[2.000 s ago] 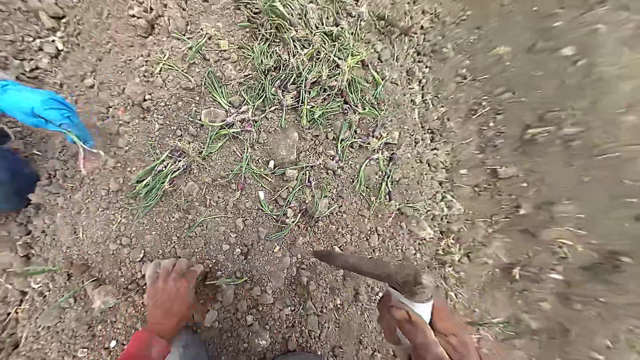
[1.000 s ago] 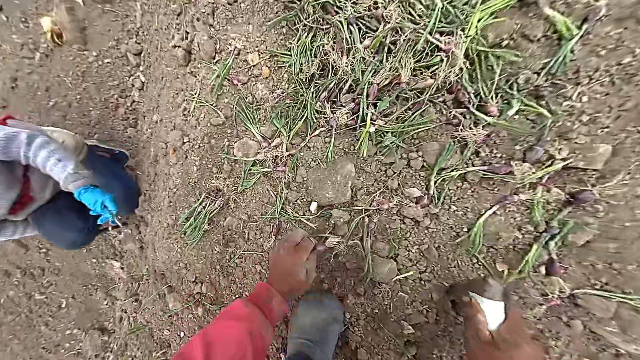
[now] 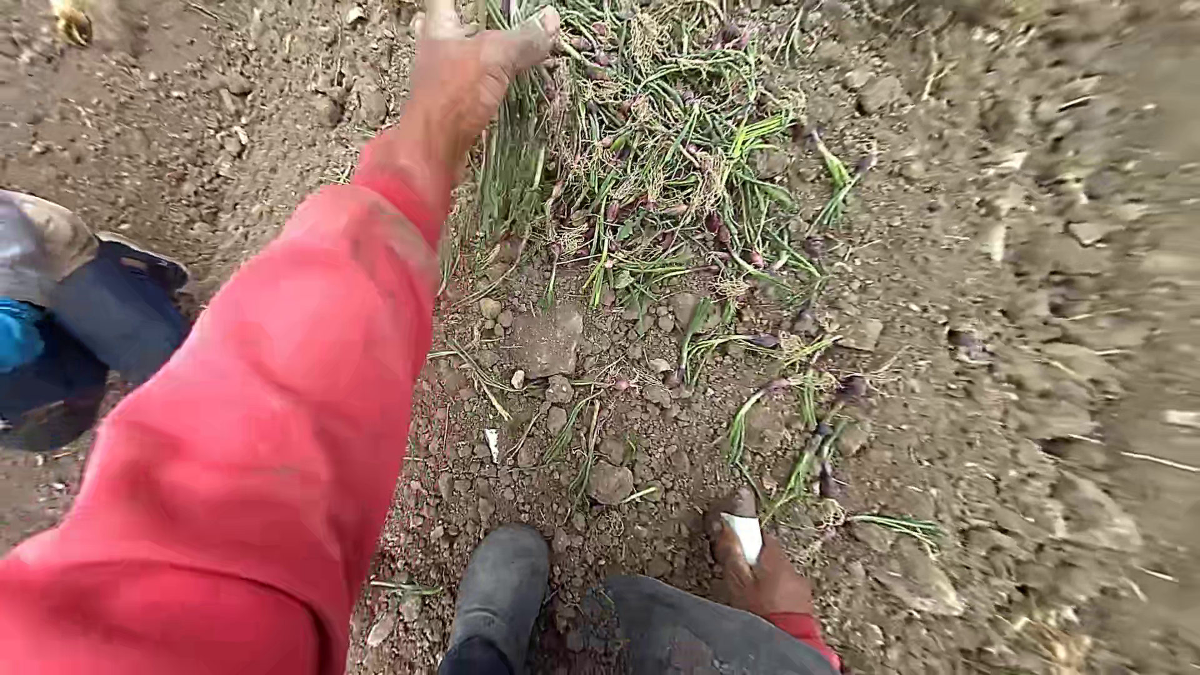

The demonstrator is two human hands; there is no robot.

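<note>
My left hand (image 3: 469, 70) reaches out at the top, its sleeve red, with the fingers spread beside a bunch of green onion seedlings (image 3: 516, 155) that looks blurred; whether it holds them is not clear. A heap of red onion seedlings (image 3: 656, 159) with roots and small bulbs lies on the soil to its right. Low in the view, my right hand (image 3: 759, 562) is closed around a hand tool with a white-wrapped handle (image 3: 743, 536); its dark end points toward the soil. Several loose onion seedlings (image 3: 806, 450) lie just above that hand.
At the left edge a person crouches in dark trousers (image 3: 122, 300) with a blue-gloved hand (image 3: 19, 335). My grey boot (image 3: 502, 586) stands on stony soil at the bottom, beside my bent knee (image 3: 694, 628). A flat stone (image 3: 548, 339) lies below the heap.
My left hand has moved from the ground near my boot up to the left side of the seedling heap. The tool's long dark end, plain two seconds ago, now shows only in part.
</note>
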